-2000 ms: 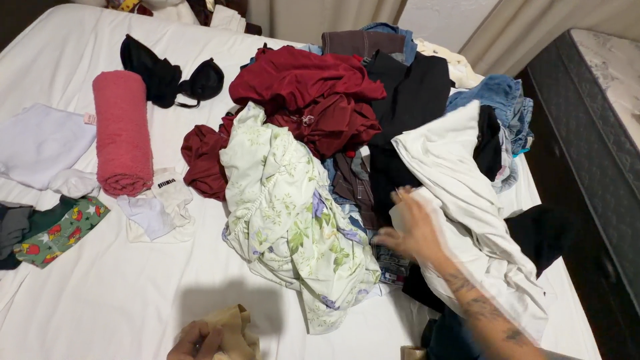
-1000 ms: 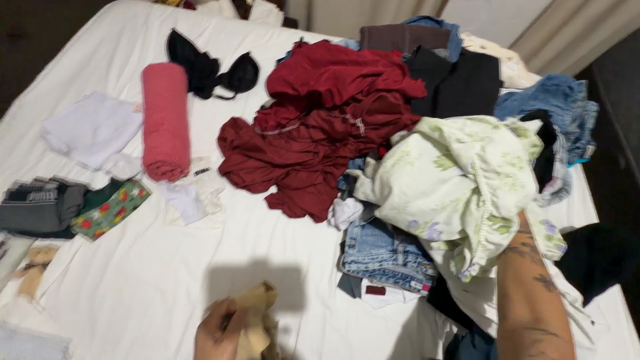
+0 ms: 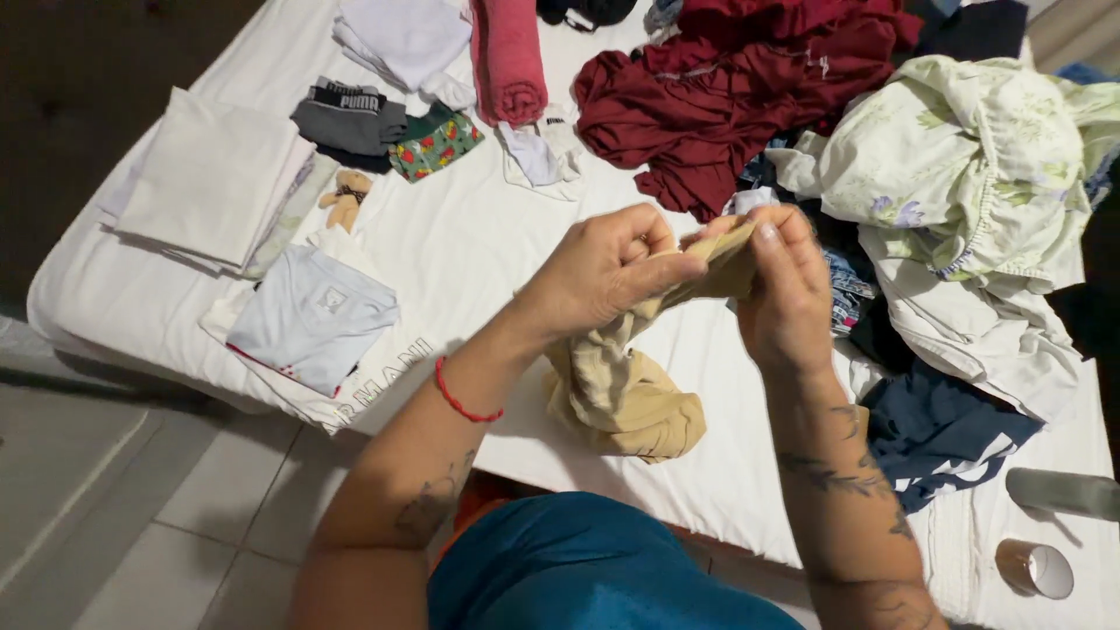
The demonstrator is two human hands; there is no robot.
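Both hands grip the upper edge of a tan garment (image 3: 630,398) over the bed's near side. My left hand (image 3: 612,267), above a red cord bracelet, pinches the edge between thumb and fingers. Close beside it on the right, my right hand (image 3: 787,284) pinches the same edge. The garment's lower part hangs in folds and rests bunched on the white sheet. To the right of the hands lies a heap with a dark red cloth (image 3: 700,105), a floral fitted sheet (image 3: 971,166), a white cloth (image 3: 980,319) and a navy garment (image 3: 945,424).
At left lie folded white cloths (image 3: 210,179), a light blue shirt (image 3: 311,315), grey boxer briefs (image 3: 346,118), patterned green underwear (image 3: 437,140), a small teddy bear (image 3: 347,199) and a rolled pink towel (image 3: 510,61). A bottle (image 3: 1063,493) and a cup (image 3: 1034,567) lie near the right edge.
My right hand has left the floral sheet, which now lies on the right of the heap, off the red cloth. It has come to the tan garment, which my left hand was holding. The view has moved.
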